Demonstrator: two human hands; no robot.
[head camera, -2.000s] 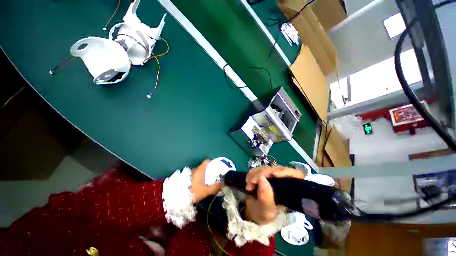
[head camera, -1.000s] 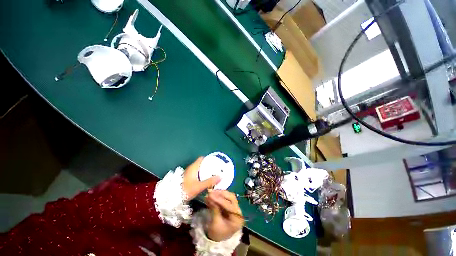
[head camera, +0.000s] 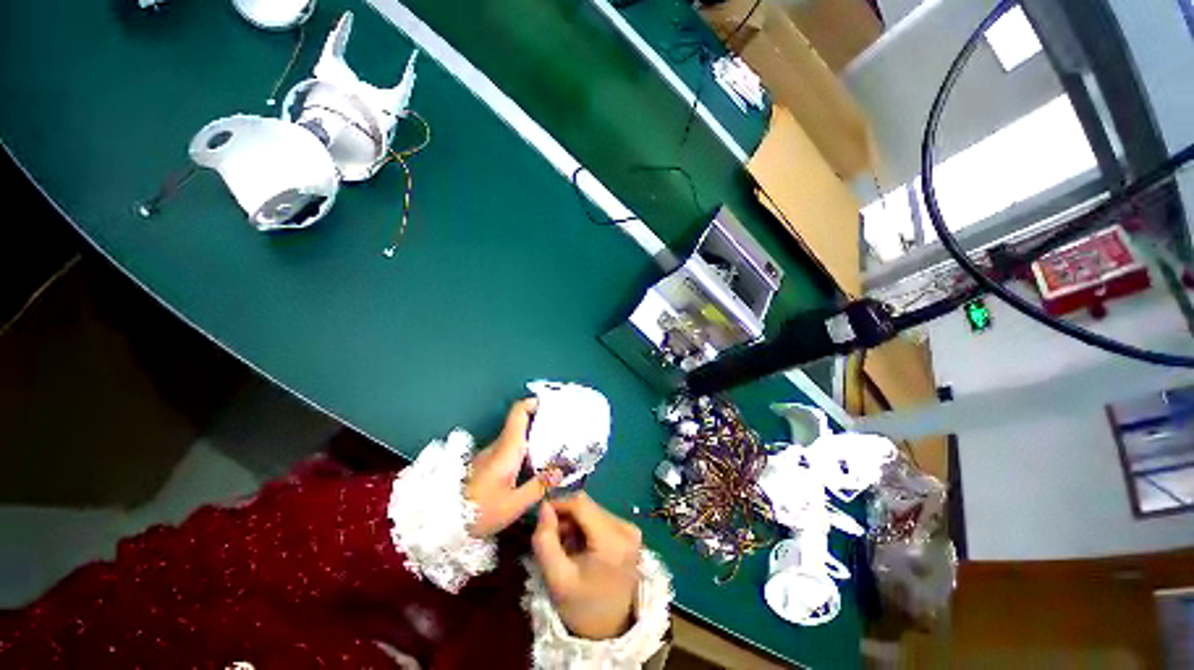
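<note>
My left hand (head camera: 500, 482) holds a white plastic housing (head camera: 571, 427) by its near edge, a little above the green bench. My right hand (head camera: 589, 560) is just below it, thumb and fingertips pinched together near the housing's lower edge. Whether a thin lead is between these fingertips is too small to tell. The black electric screwdriver (head camera: 786, 353) hangs free to the right of the housing, its tip beside the screw feeder.
The grey screw feeder (head camera: 707, 304) stands mid-bench. The motor pile (head camera: 714, 482) and loose white housings (head camera: 801, 576) lie at right beside a clear plastic bag (head camera: 910, 524). Two joined white housings (head camera: 272, 170) with leads lie at upper left. A black cable (head camera: 932, 157) loops at upper right.
The screwdriver, in my right hand two seconds ago, now hangs free. My right hand has moved down and left to the housing. The housing has turned from its flat round face to another side.
</note>
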